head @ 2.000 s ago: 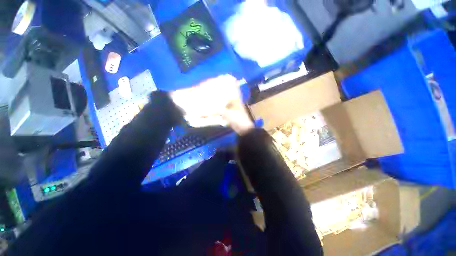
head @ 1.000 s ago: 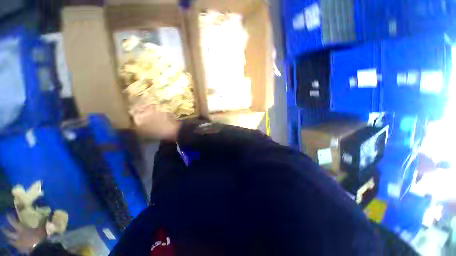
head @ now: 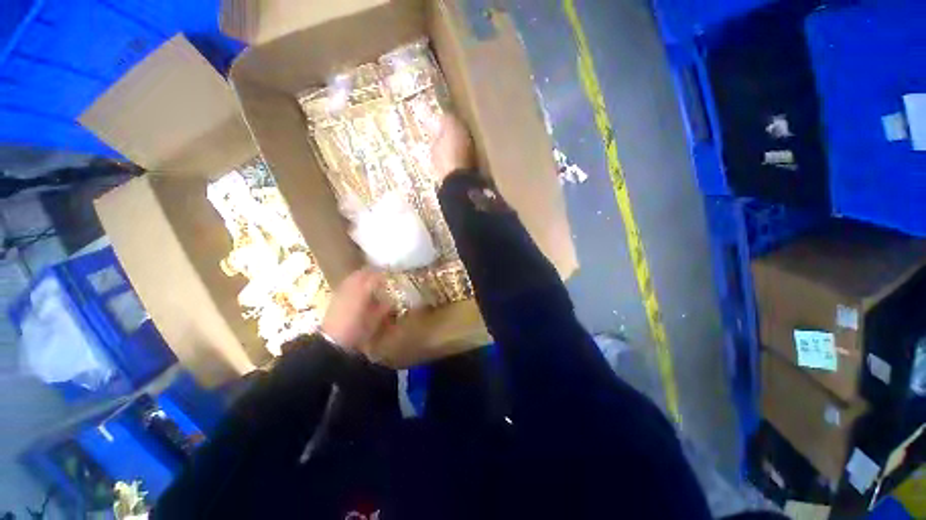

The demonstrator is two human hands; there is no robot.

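Note:
An open cardboard box (head: 518,193) holds yellowish parts in rows (head: 355,142), with shiny, clear-looking wrapping. A white rounded object (head: 398,236) lies on them towards the near end. My left hand (head: 358,313) is inside the box at its near left corner, just below the white object. My right hand (head: 450,145) is against the right inner side, over the rows. Glare and blur hide whether either hand grips anything. A second open box (head: 157,269), on the left, holds loose cream parts (head: 274,269).
Blue crates (head: 868,112) and brown labelled cartons (head: 807,295) stand at the right. A yellow line (head: 619,188) crosses the floor beside the box. Blue crates, one with a whitish plastic bag (head: 61,340), are at the lower left. A cardboard flap (head: 162,102) sticks out at upper left.
The view has swung towards the boxes. My right hand has moved from the loose-parts box to the row-packed box. My left hand, earlier beside cream parts over the blue surface, is now in that box too.

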